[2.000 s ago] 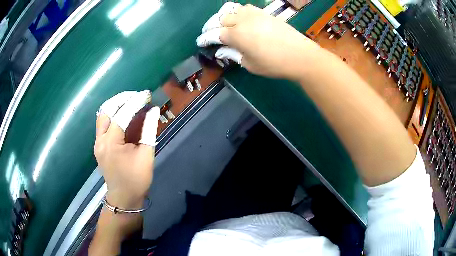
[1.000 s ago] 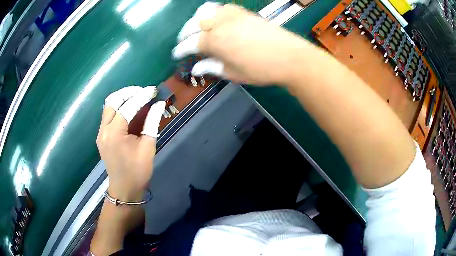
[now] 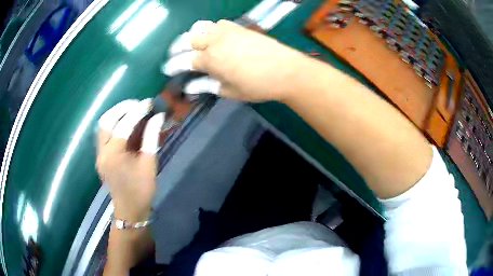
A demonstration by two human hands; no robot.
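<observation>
My left hand (image 3: pixel 128 153), with white finger cots, is closed around the near end of the narrow red-brown carrier strip (image 3: pixel 178 105) at the bench edge. My right hand (image 3: pixel 208 62), also with white finger cots, is over the strip's far part, with its fingers around a dark grey unit (image 3: pixel 177 83) that is mostly hidden and blurred. Another grey unit (image 3: pixel 160 103) shows on the strip beside my left fingertips. The picture is blurred, so I cannot tell whether the held unit touches the strip.
The orange assembly tray (image 3: pixel 378 73) lies at the upper right with rows of parts along its far side. A dark slim tool (image 3: pixel 451 90) lies on its end bar. The brown tray (image 3: pixel 475 145) is farther right. A dark row of parts (image 3: pixel 31 259) shows at the lower left.
My right hand has moved left and closer to my left hand along the strip. My left hand keeps its hold on the strip. The view has shifted slightly.
</observation>
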